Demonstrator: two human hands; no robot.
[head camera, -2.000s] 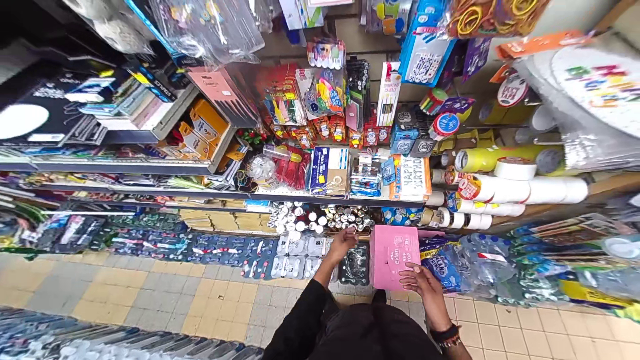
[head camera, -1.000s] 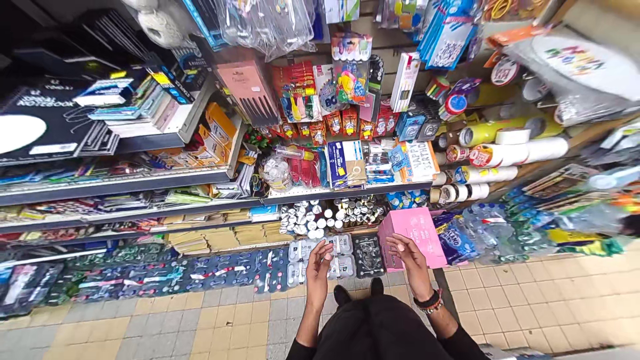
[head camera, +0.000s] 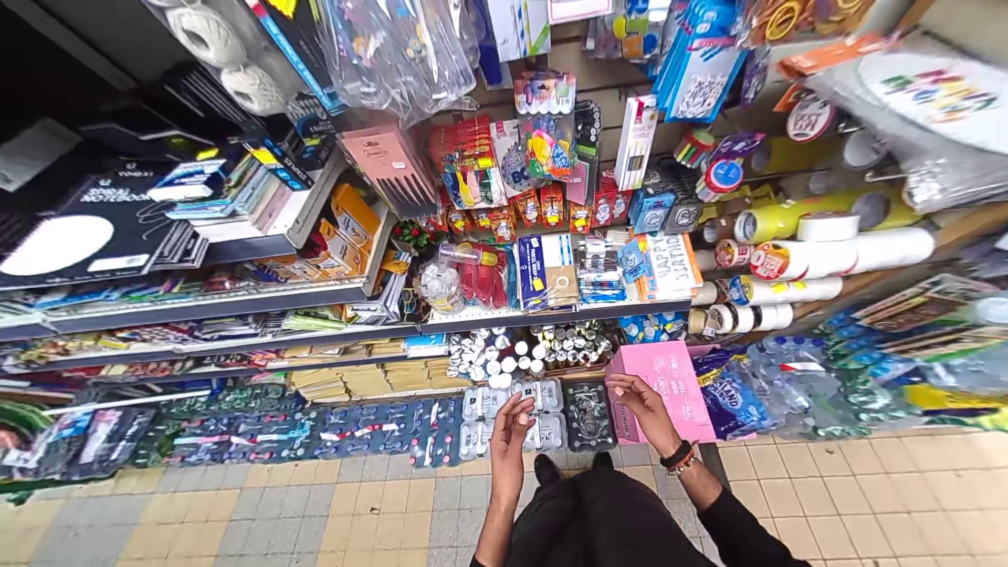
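Both hands are held up at the bottom middle, palms facing each other, holding nothing. My left hand (head camera: 512, 429) has loosely curled fingers and hangs over the grey packs of bottles (head camera: 476, 417) on the floor. My right hand (head camera: 644, 402), with bracelets at the wrist, overlaps the front of a pink cardboard box (head camera: 669, 378); whether it touches the box I cannot tell. A dark plastic-wrapped pack (head camera: 591, 416) lies between the hands. Behind them, white-capped cans (head camera: 496, 354) stand under the lowest shelf edge.
The shelf (head camera: 551, 316) bears parcel wrap (head camera: 543, 272), party goods and tape rolls (head camera: 787, 260). Spiral notebooks (head camera: 87, 228) lie at the left. A blue bag (head camera: 732, 394) and clear plastic bottles (head camera: 787, 378) are right of the box. Tiled floor (head camera: 378, 512) runs along the front.
My right hand was at the pink box's lower right part two seconds ago and is now at its left side. My left hand has come down from near the shelf's lower edge.
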